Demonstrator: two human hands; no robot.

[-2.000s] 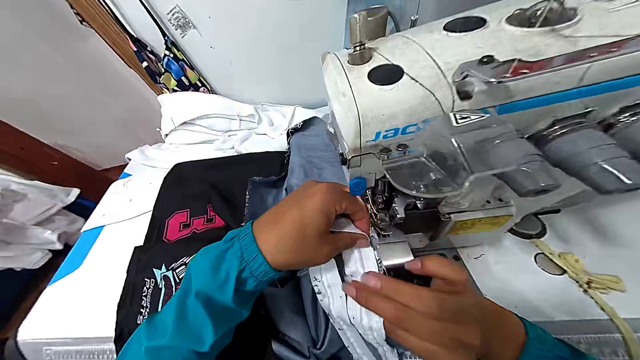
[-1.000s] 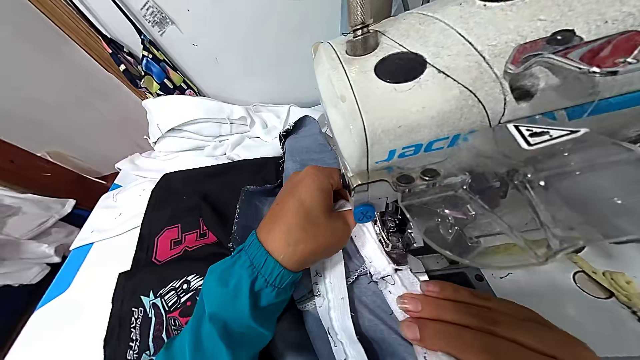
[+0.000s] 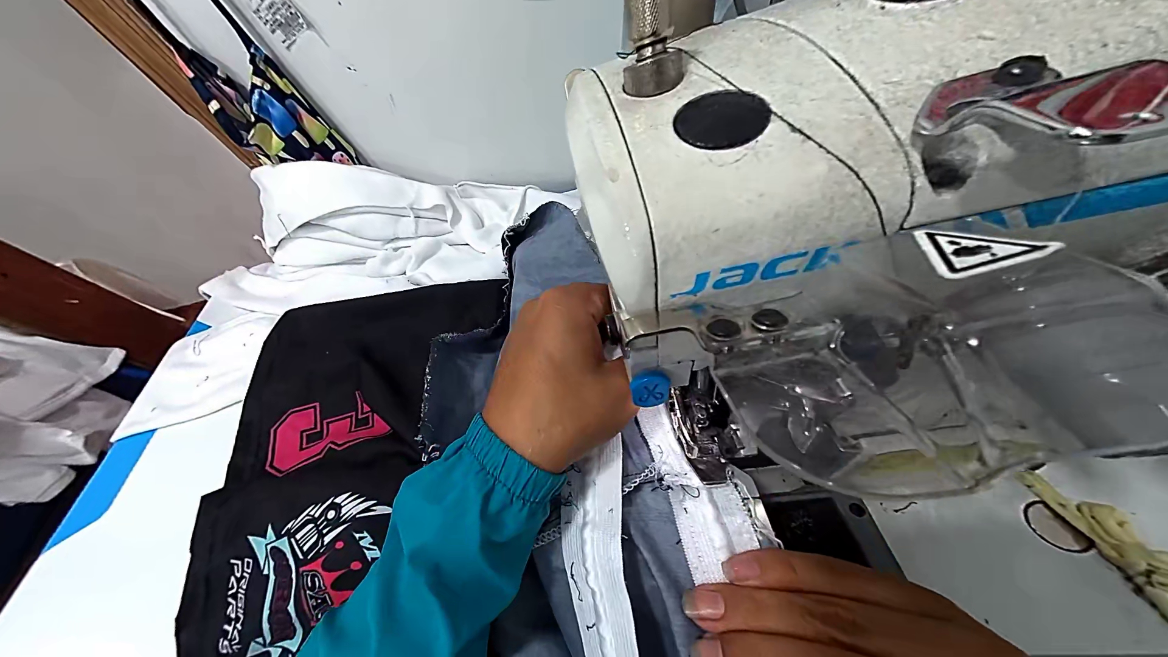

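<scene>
My left hand, in a teal sleeve, is curled against the grey-blue fabric left of the needle area; its fingertips are partly hidden by the sewing machine. My right hand rests its fingertips on white elastic just in front of the presser foot. That elastic runs under the foot along the grey-blue fabric. A second white strip hangs below my left wrist. The Jack industrial sewing machine has a clear guard and a blue button with a scissors mark.
Black printed fabric with a pink number lies at the left of the table. White cloth is heaped behind it. A yellowish cloth strip lies at the right. More white cloth hangs beyond the table's blue edge.
Two seconds ago both hands were close together at the white elastic before the foot. My left hand has since moved to behind the needle area, left of the machine head. The view has moved closer.
</scene>
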